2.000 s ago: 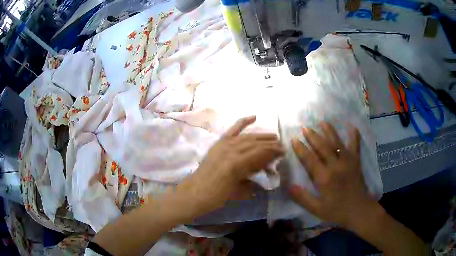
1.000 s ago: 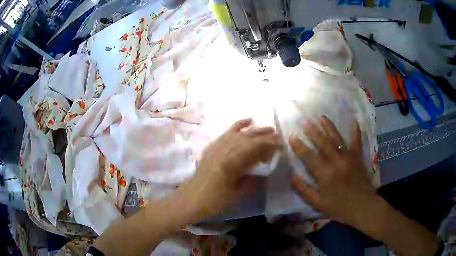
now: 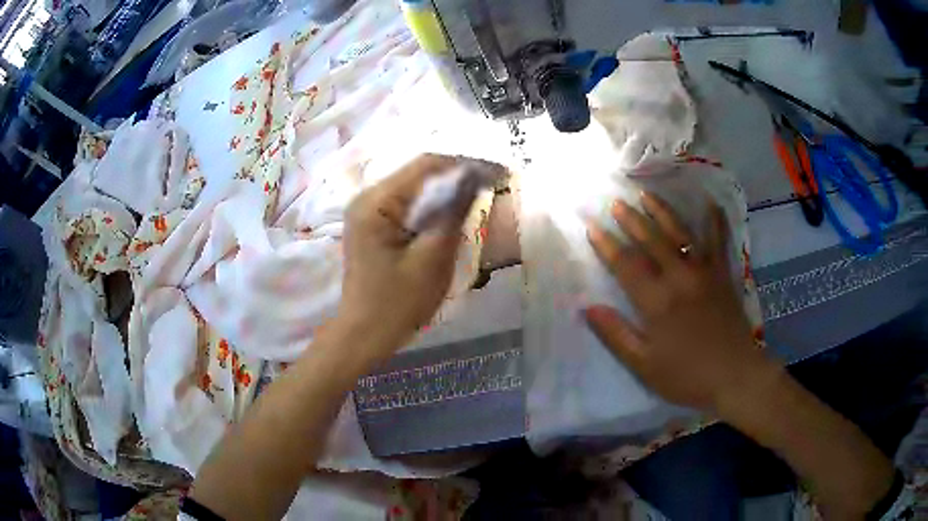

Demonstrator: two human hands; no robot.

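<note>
A whitish garment panel [image 3: 570, 377], wrong side up, lies below and right of the sewing machine's needle area [image 3: 517, 137]. My left hand [image 3: 412, 239] is closed on a bunched pale part of the garment, lifted left of the needle, with a floral edge showing beside it. My right hand [image 3: 677, 295] lies spread flat on the panel, right of the needle, gripping nothing. The panel's upper part is rumpled beside the black knob [image 3: 565, 99]. The lamp glare washes out the cloth around the needle.
Crumpled floral and whitish cloth [image 3: 244, 254] covers the table's left side. Blue-handled scissors [image 3: 855, 193], orange-handled snips [image 3: 797, 168] and a long dark tool lie at the right. The grey ruler-marked table edge [image 3: 438, 392] shows in front. More floral cloth hangs below.
My left hand has moved up and left with bunched cloth, uncovering the table edge. My right hand stays spread on the panel, whose upper part has shifted and crumpled.
</note>
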